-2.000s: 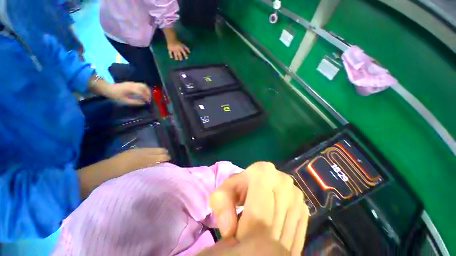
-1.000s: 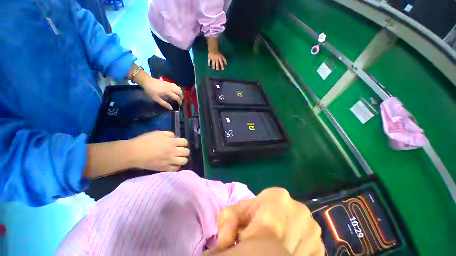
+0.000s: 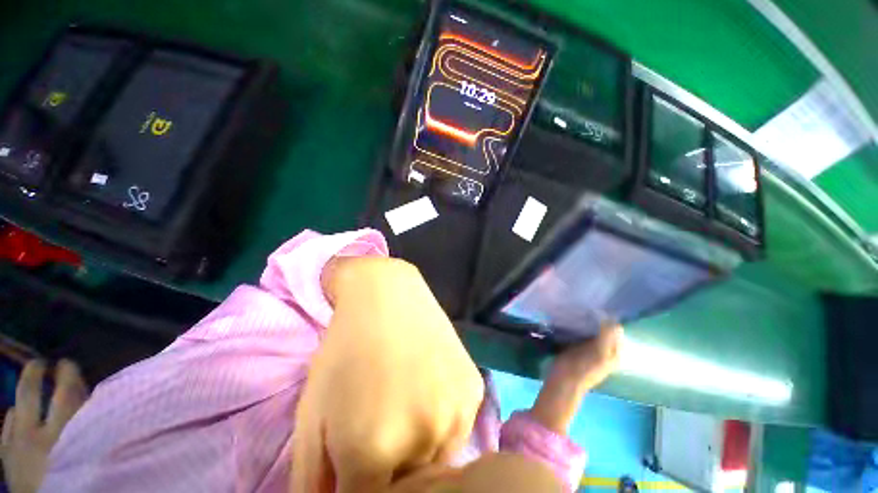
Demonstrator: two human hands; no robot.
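Observation:
My left hand is raised large and close to the camera, fingers curled down against a blurred skin-coloured shape at the bottom edge. Its fingertips are hidden. My right hand grips the lower edge of a tilted tablet, raised at an angle above the black tray. The tablet's face is pale and reflective. A second tablet lies beside it with a lit orange-line lock screen reading 10:29. Two white labels show on the black below.
At the left, a black tray holds two dark tablets with yellow marks. More dark tablets lie behind at the upper right. A person's hand is at the lower left. Blue floor shows past the green bench.
The view has swung right, so the lock-screen tablet now sits at upper centre. My right hand has come into view, gripping a tilted tablet. My left hand stays raised close to the camera.

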